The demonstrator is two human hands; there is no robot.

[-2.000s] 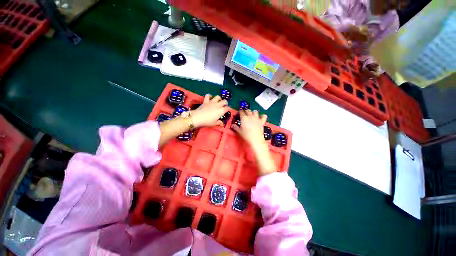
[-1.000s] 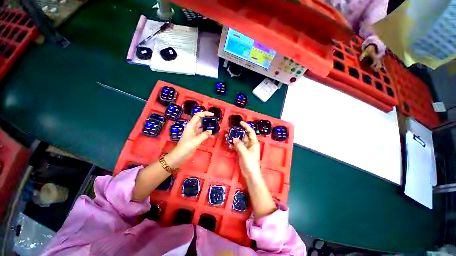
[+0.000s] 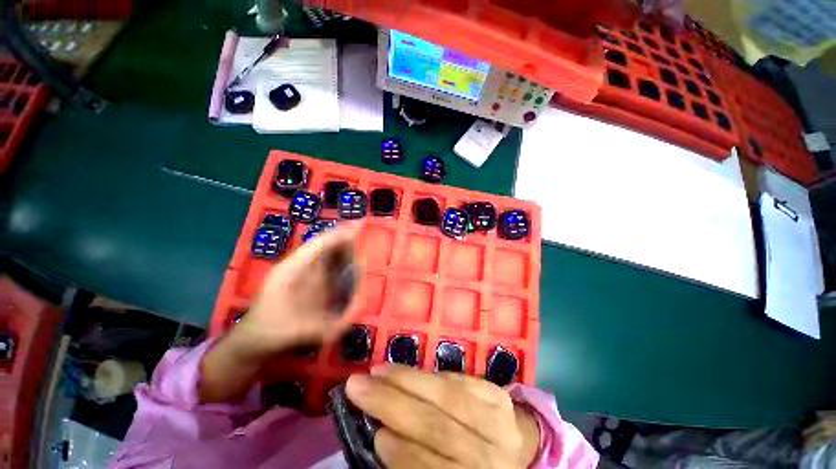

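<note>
An orange-red compartment tray (image 3: 412, 298) lies in front of me. Its far pockets hold several smartwatch bodies, some with lit blue-violet screens (image 3: 351, 203); a nearer row holds dark ones (image 3: 403, 349). Two lit watches (image 3: 391, 150) lie beyond its far edge. My left hand (image 3: 289, 298) is blurred over the tray's left half, its fingers curled around a dark piece that looks like a watch body (image 3: 340, 277). My right hand (image 3: 449, 417) is at the tray's near edge, closed on a black glossy piece (image 3: 353, 426), partly hidden by its fingers.
A test instrument (image 3: 435, 69) stands behind the tray, partly under raised red trays (image 3: 513, 55). A white label or device (image 3: 480, 142) lies beside it. A notebook (image 3: 307, 92) with pen and two dark watches is far left. A white sheet (image 3: 642, 201) and clipboard (image 3: 790, 256) lie right.
Both hands have moved from the tray's far pockets towards me, the left down and leftward, the right to the near edge. The other person's hand at the far right tray no longer shows.
</note>
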